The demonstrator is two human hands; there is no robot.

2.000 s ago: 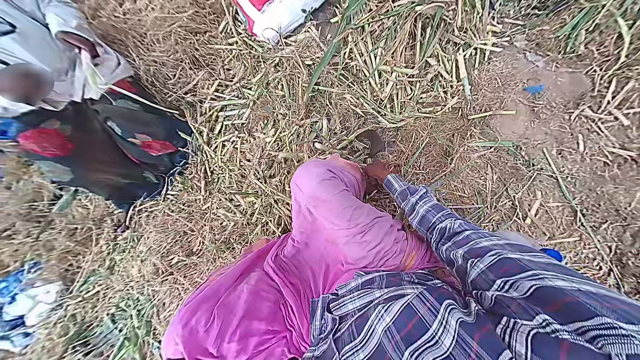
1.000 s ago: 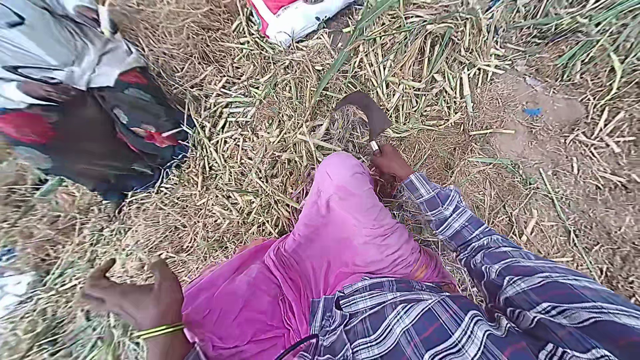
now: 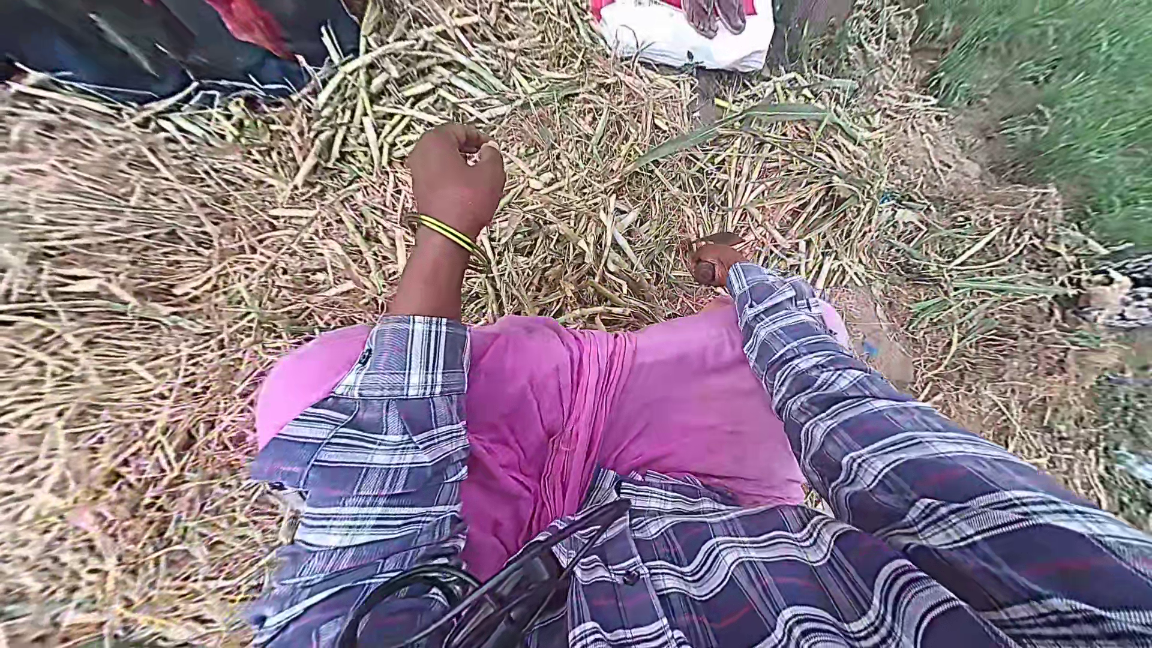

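My left hand (image 3: 457,178), with a yellow and black bangle at the wrist, is over the cut stalks (image 3: 396,108) left of centre. Its fingers curl toward the thumb; a small pale bit shows at the fingertips, too small to name. My right hand (image 3: 715,263) is low beside my right knee, closed round the handle of a sickle. The rounded handle end (image 3: 706,272) shows below the fingers, and part of the dark blade (image 3: 722,239) lies just beyond them. Most of the blade is hidden. Pink cloth (image 3: 630,396) covers my legs between both arms.
Another person's dark garment with red patches (image 3: 256,27) is at the upper left. A white and red sack (image 3: 688,40) with a person's toes or fingers on it lies at the top. Dry straw covers the ground, and green grass (image 3: 1071,99) grows at the upper right.
The view has swung left. My left hand, raised and spread at the lower left a second ago, is now over the stalks with curled fingers. The sickle blade, broadly visible then, is now mostly hidden.
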